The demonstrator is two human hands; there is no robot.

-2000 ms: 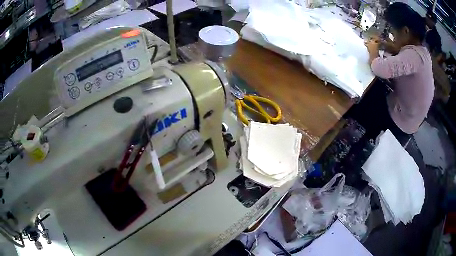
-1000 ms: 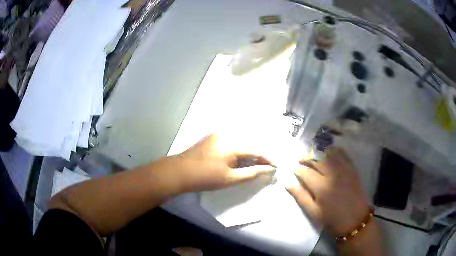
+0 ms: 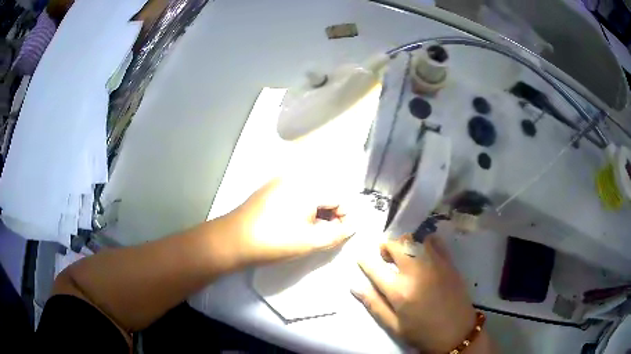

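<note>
A white fabric panel (image 3: 242, 162) lies on the machine bed, its middle washed out by lamp glare. My left hand (image 3: 277, 225) lies on it, fingers pointing right; glare hides whether the fingertips grip cloth. My right hand (image 3: 418, 294) is bent over the cloth just below the needle area, fingers partly apart; its grip is unclear. The presser foot and needle (image 3: 377, 200) show small and blurred above the gap between my hands. A curved white strip (image 3: 425, 180) stands against the machine head, its lower end near my right fingertips; whether they touch is unclear.
The lamp shade (image 3: 325, 104) hangs over the panel. The machine head (image 3: 512, 162) is at right, with a dark phone (image 3: 527, 269) and red-handled snips (image 3: 605, 294) below it. A stack of white panels (image 3: 59, 117) lies at left. A yellow-white spool (image 3: 609, 183) is far right.
The view has swung from the machine's right end to the needle area. Since one second ago, both hands appear slightly lower left, and the curved white strip now shows by the machine head.
</note>
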